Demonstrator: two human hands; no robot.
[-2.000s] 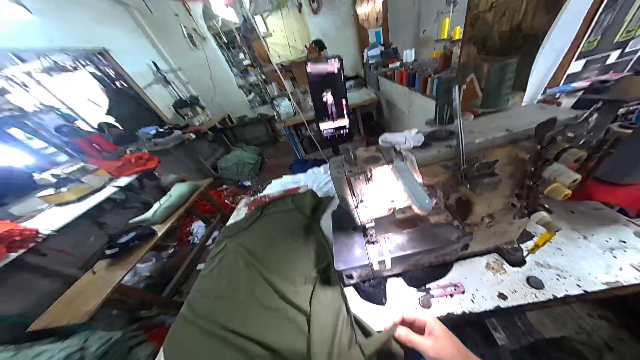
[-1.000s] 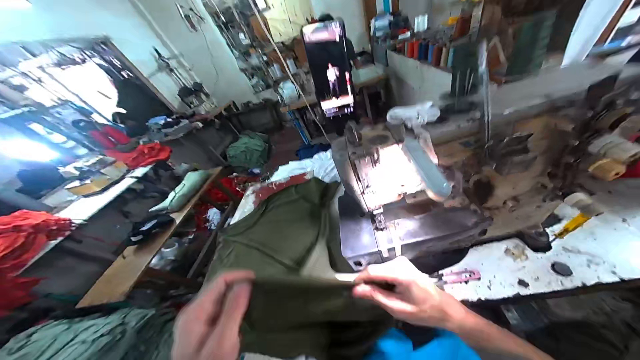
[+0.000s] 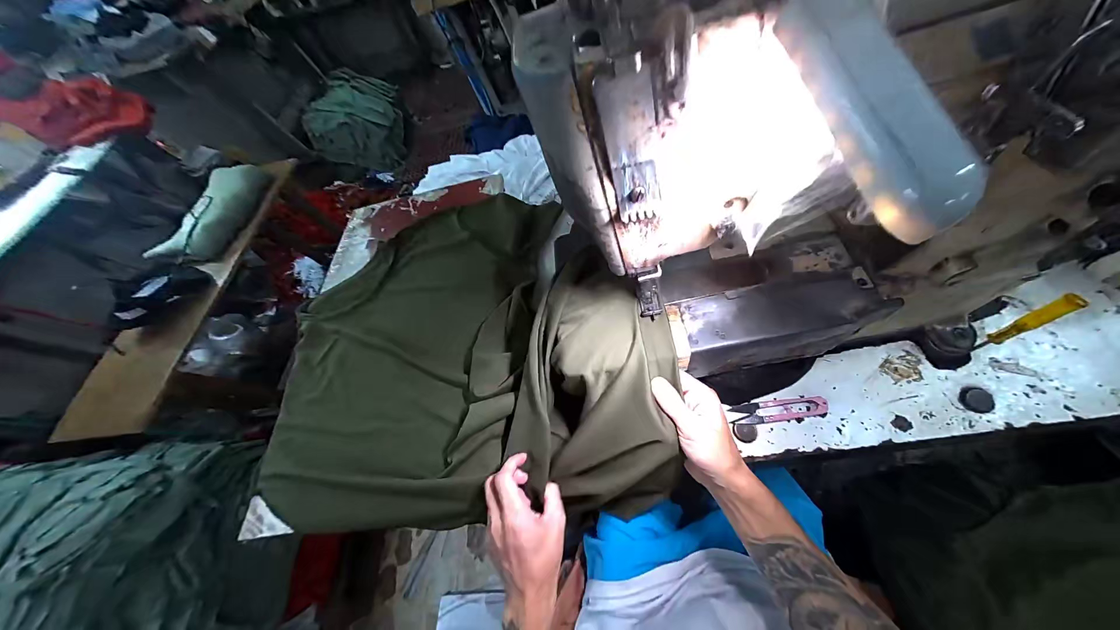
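Note:
Olive green fabric lies spread over the left of the machine table, and its right edge runs under the presser foot of an industrial sewing machine. My right hand holds that edge just in front of the foot, thumb on top of the cloth. My left hand is at the near folds, fingers curled and a little apart; whether it pinches the cloth cannot be told. Pink-handled thread snips lie on the table to the right of my right hand. The needle is not clearly seen.
A yellow-handled screwdriver lies at the right on the worn white tabletop. A wooden bench with a green cushion stands at the left. Green cloth is heaped at the lower left, white cloth behind the table.
One second ago both hands held up a stretch of the olive fabric before the machine; now its edge lies under the presser foot. The view has moved closer and lower.

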